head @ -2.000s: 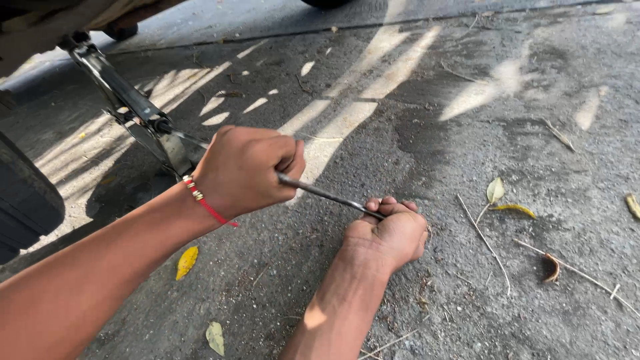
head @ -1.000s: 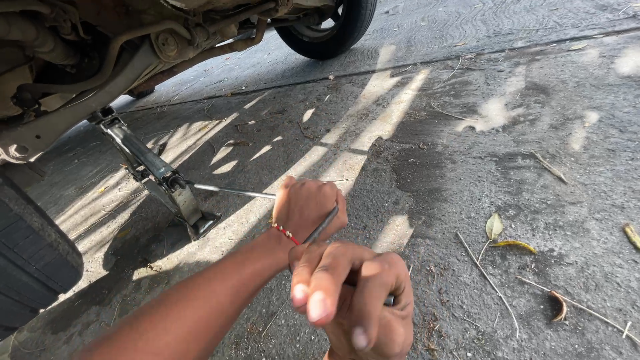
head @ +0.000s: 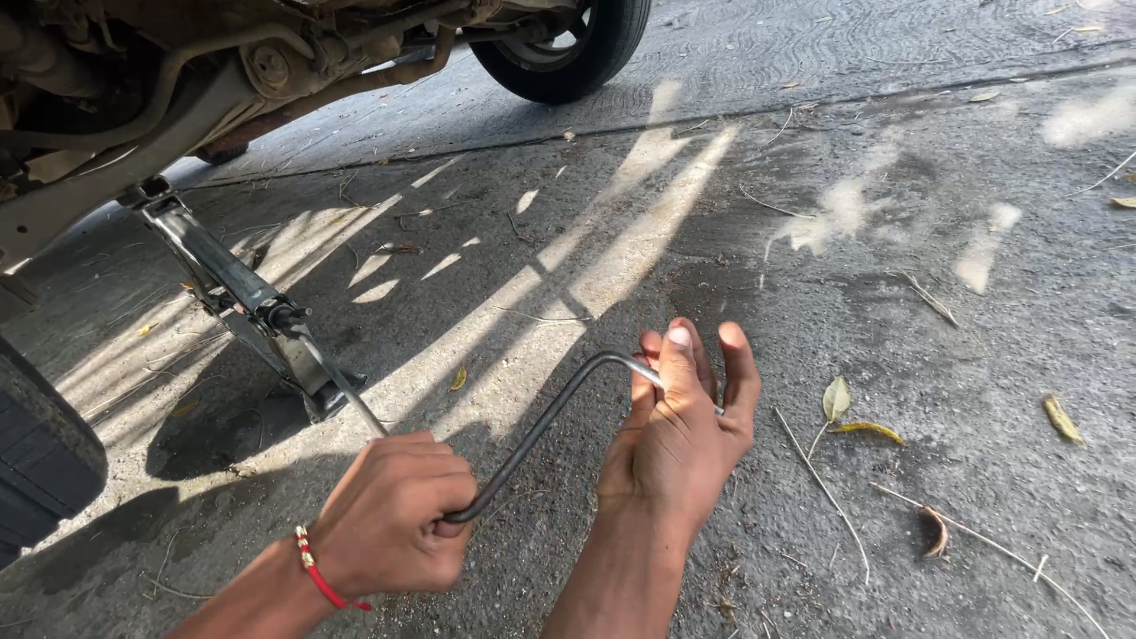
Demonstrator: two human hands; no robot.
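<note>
A metal scissor jack (head: 235, 288) stands tilted on the pavement, its top against the underside of a raised car (head: 257, 75). From the jack's screw end a bent metal crank handle (head: 537, 435) runs down toward me. My left hand (head: 399, 510), with a red beaded string bracelet (head: 318, 572) at the wrist, is closed around the handle's straight shaft near its first bend. Beyond the second bend, the end of the crank lies in my right hand (head: 679, 408), palm side up, with the thumb on the rod and the fingers loosely curled.
A tyre (head: 40, 444) is at the left edge, close to the jack's base. Another wheel (head: 568, 49) of the car rests on the ground at the top. Dry twigs (head: 825, 497) and leaves (head: 865, 431) lie on the rough pavement to the right.
The crank's bent end has turned to a new position, and my right hand has moved from in front of my left wrist to the right. The view has shifted to show more of the car than at first.
</note>
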